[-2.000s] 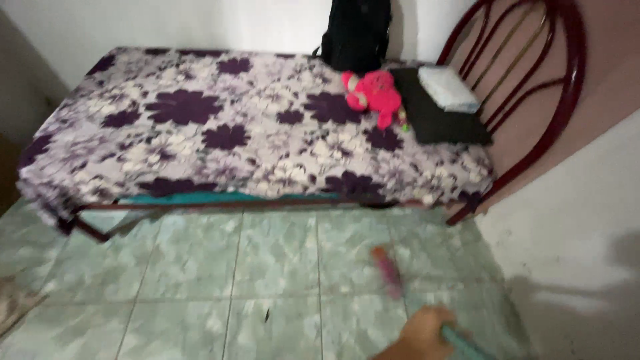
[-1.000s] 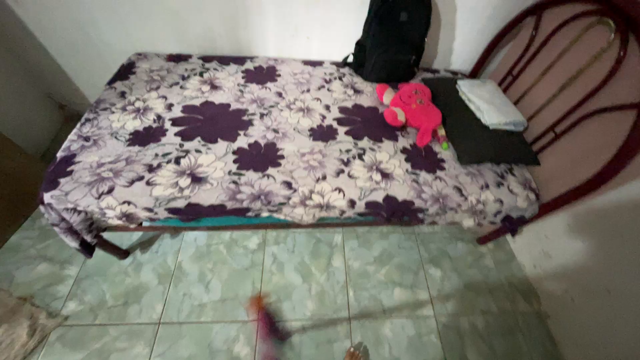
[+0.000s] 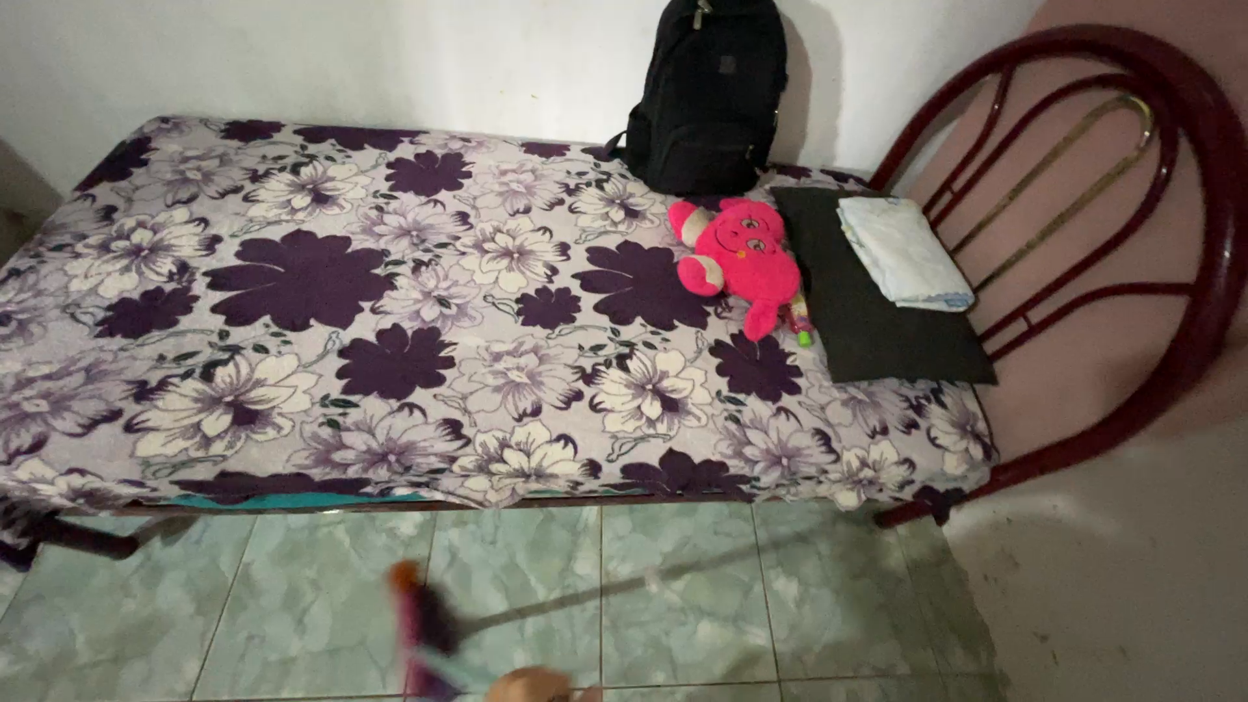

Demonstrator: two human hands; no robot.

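At the bottom edge of the head view one hand, seemingly my right hand (image 3: 531,685), is partly visible and blurred. It is on or beside a pale stick-like handle (image 3: 453,671), and its grip is too blurred to make out. The handle meets a blurred purple and orange head, likely of a broom (image 3: 419,624), on the tiled floor (image 3: 517,575) in front of the bed. My left hand is out of the frame. Beyond lies a bed with a floral bedspread (image 3: 487,322).
On the bed are a black backpack (image 3: 712,97) against the wall, a pink plush toy (image 3: 746,253), a dark flat pad (image 3: 877,322) and a folded white cloth (image 3: 907,253). A dark red metal headboard (image 3: 1209,234) rises at right; a bed leg (image 3: 93,536) stands at left.
The purple and orange head has moved left across the floor from where it was two seconds ago. The things on the bed have stayed in place. The view has shifted somewhat and is closer to the bed.
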